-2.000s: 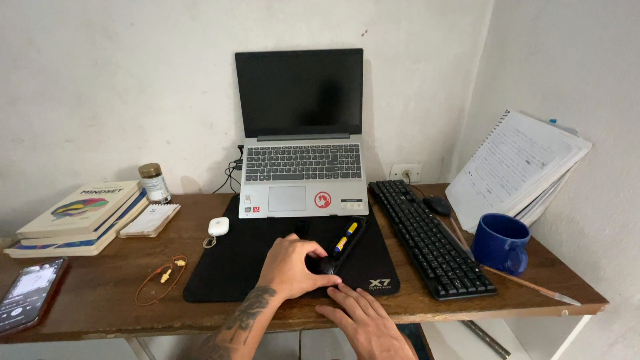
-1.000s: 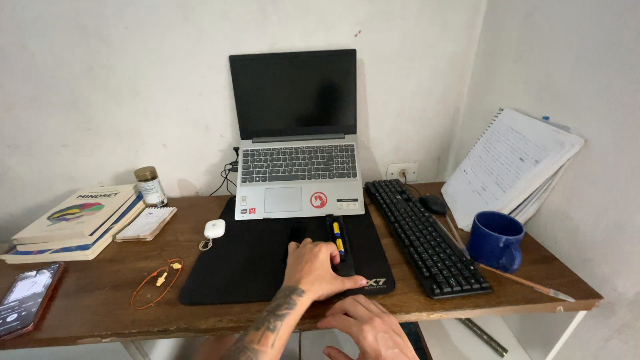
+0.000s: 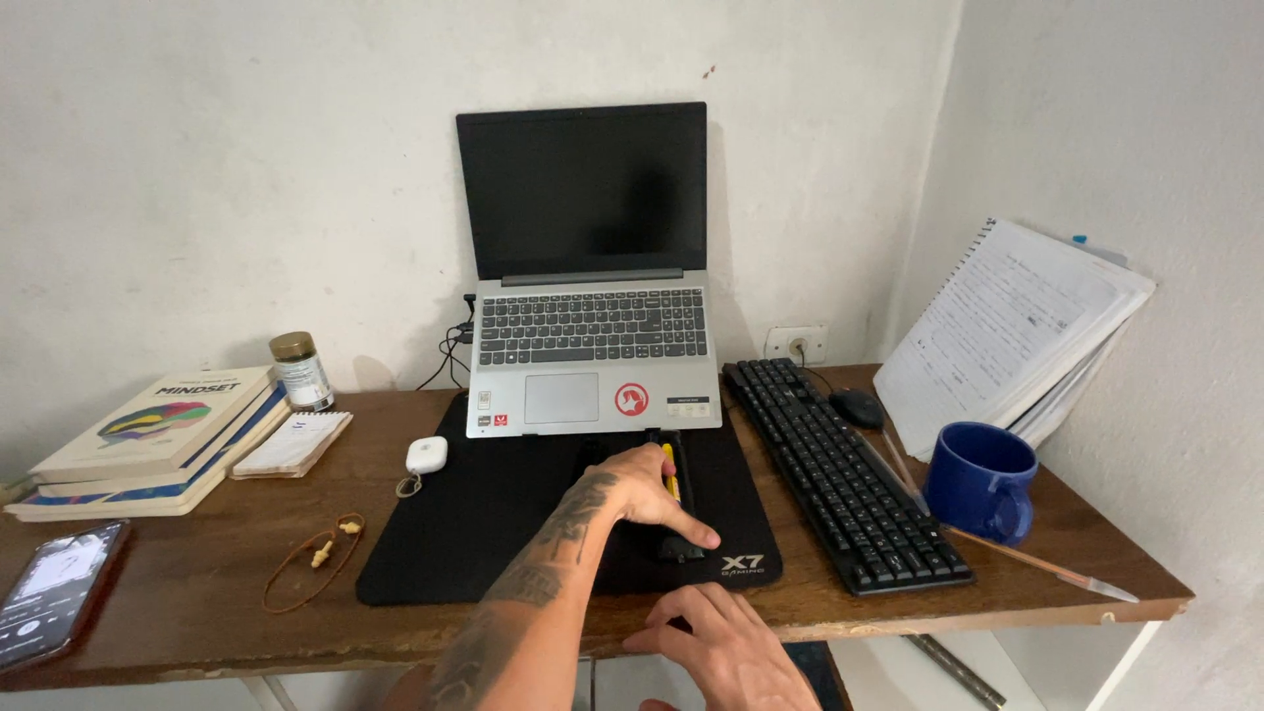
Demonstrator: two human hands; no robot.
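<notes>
My left hand (image 3: 652, 494) reaches over the black mouse pad (image 3: 444, 553), its fingers over a narrow black case or stand part. Beside its fingertips shows a yellow marked object (image 3: 671, 474), partly covered by the hand. Whether the fingers grip anything is hidden. At the desk's front edge, my right hand (image 3: 706, 642) has curled fingers, and what lies within them cannot be seen. Just beyond the left hand stands an open silver laptop (image 3: 561, 397) with a dark screen, tilted on a support.
Right: black keyboard (image 3: 849, 484), mouse (image 3: 856, 408), blue mug (image 3: 980, 479), pen (image 3: 1047, 565), spiral notebook (image 3: 997, 336). Left: earbud case (image 3: 427, 455), corded earplugs (image 3: 316, 563), phone (image 3: 61, 592), notepad (image 3: 294, 444), jar (image 3: 302, 371) and stacked books (image 3: 158, 430).
My left hand has moved forward over the yellow marked object, which showed more fully earlier. My right hand has drawn back from the left one, toward the desk's edge.
</notes>
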